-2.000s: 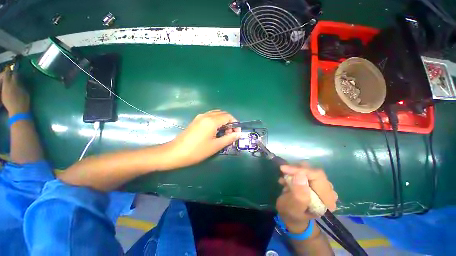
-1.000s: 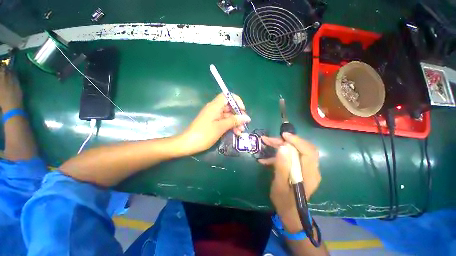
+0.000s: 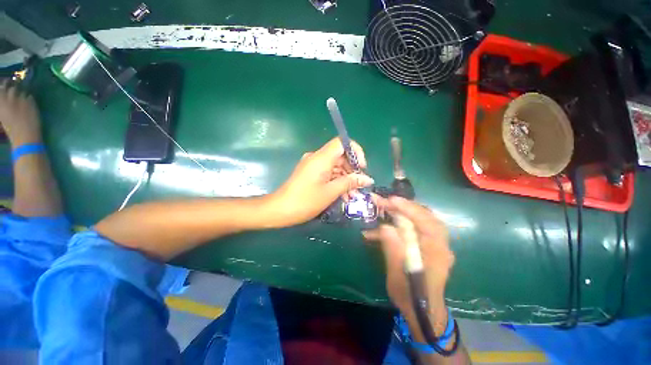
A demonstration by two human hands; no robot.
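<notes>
A small rounded-square unit (image 3: 360,207), dark-framed and violet-white inside, lies on a dark fixture (image 3: 332,214) in front of me. My left hand (image 3: 325,184) is at its left side and holds slim grey tweezers (image 3: 340,128), blunt end pointing up and away; their tips are hidden at the unit. My right hand (image 3: 416,249) holds the soldering iron (image 3: 412,249) with the pale grip, its metal end pointing away from me, beyond the unit and off it. The right thumb and a finger are at the unit's right edge; whether they touch it is unclear.
A solder spool (image 3: 84,65) and black slab (image 3: 153,114) are at the left, solder wire (image 3: 150,116) crossing it. A fan (image 3: 412,47) is beyond the hands. A red tray (image 3: 547,194) with a tan cup (image 3: 564,139) and cables is right. Another person's arm (image 3: 27,171) is far left.
The iron has left the unit and now points away. Tweezers have come up in my left hand, and the solder wire end no longer reaches that hand. My right fingers have moved to the unit's edge.
</notes>
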